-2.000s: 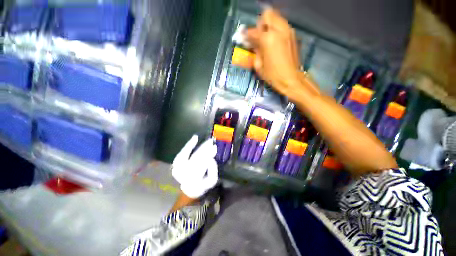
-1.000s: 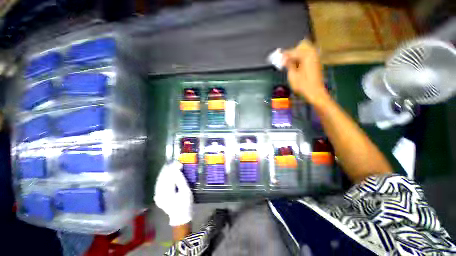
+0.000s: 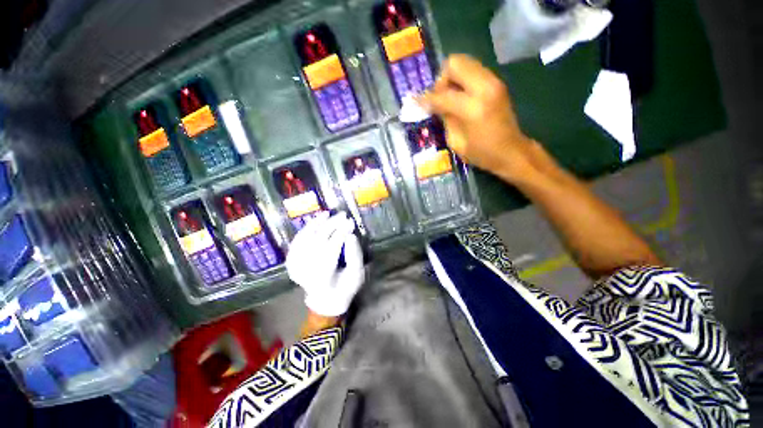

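Note:
A clear tray (image 3: 266,94) lies on a dark green mat in front of me, with keypad phones in two rows. Purple phones (image 3: 332,84) and teal or grey ones (image 3: 209,129) lie face up, each with an orange band. One pocket in the far row holds no phone. My bare right hand (image 3: 452,99) pinches a small white wipe (image 3: 414,109) at the lower end of the far-row phone (image 3: 404,54) on the right. My left hand (image 3: 328,259), in a white glove, is over the lower end of a near-row phone (image 3: 299,196); whether it grips anything is unclear.
Stacked trays (image 3: 104,242) with blue phones stand at the left. A red stool (image 3: 219,359) is below them. Loose white paper (image 3: 615,113) lies on the mat at the right, near the whitish base of an object (image 3: 544,33). A grey ledge runs along the back.
The view has turned and shifted right. My right hand has come from beyond the tray back to its right end, still with the wipe. My left hand has moved right along the near row.

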